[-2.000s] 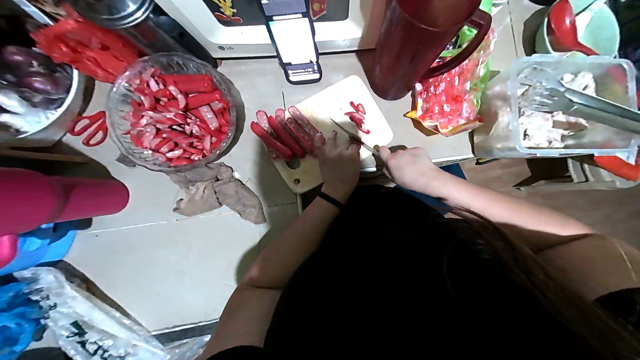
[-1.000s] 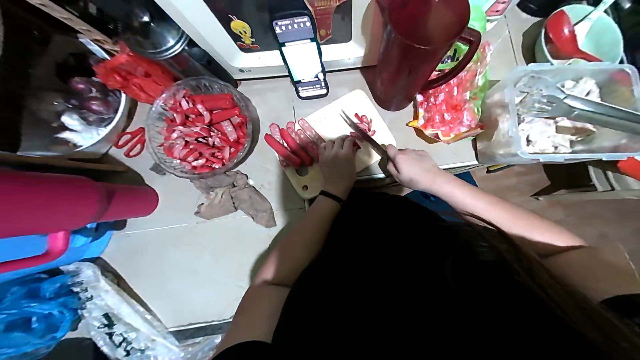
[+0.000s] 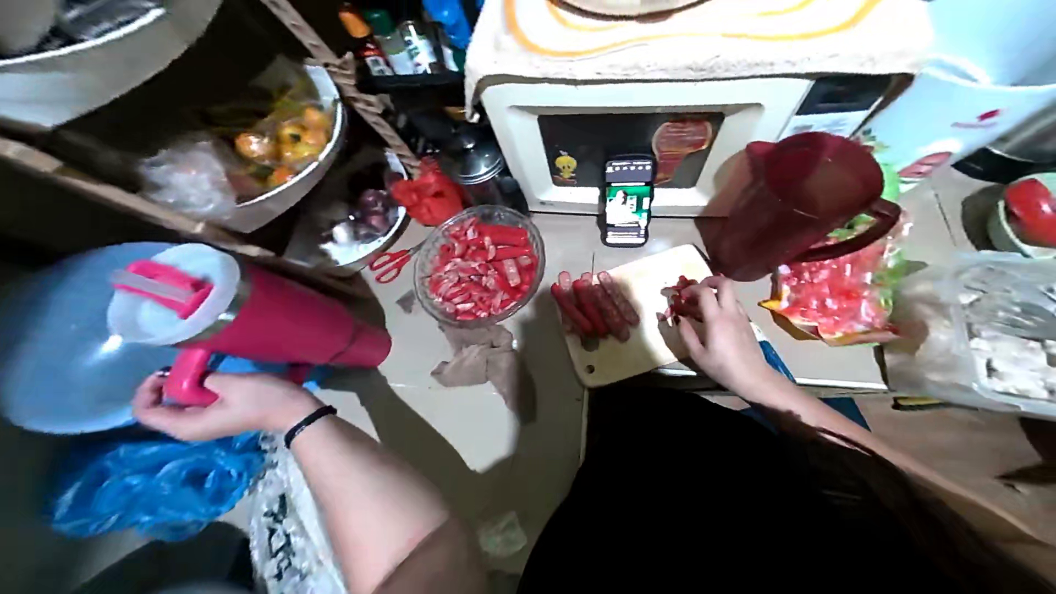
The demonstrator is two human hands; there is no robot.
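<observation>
My left hand (image 3: 219, 404) is closed around the handle of a pink lidded tumbler (image 3: 301, 322) at the left. At the right end of the white cutting board (image 3: 652, 355), the fingers of my right hand (image 3: 718, 330) touch small cut red pieces (image 3: 681, 299). Several red sausages (image 3: 596, 305) lie side by side on the board's left part. A glass bowl (image 3: 478, 264) full of sliced red sausage stands to the left of the board. The knife is hard to make out; a thin dark line, perhaps its tip, shows behind the sausages.
A phone (image 3: 629, 202) leans on the microwave (image 3: 511, 124). The dark red pitcher (image 3: 796, 198) stands behind my right hand, beside a red-filled plastic package (image 3: 841, 289). Red scissors (image 3: 392, 264) and a crumpled cloth (image 3: 478, 359) flank the bowl. A plastic tub (image 3: 1006, 330) is at the far right.
My left hand has left the sausages and moved left onto the tumbler's handle. My right hand, earlier holding a knife, is now at the cut pieces. The view has swung left.
</observation>
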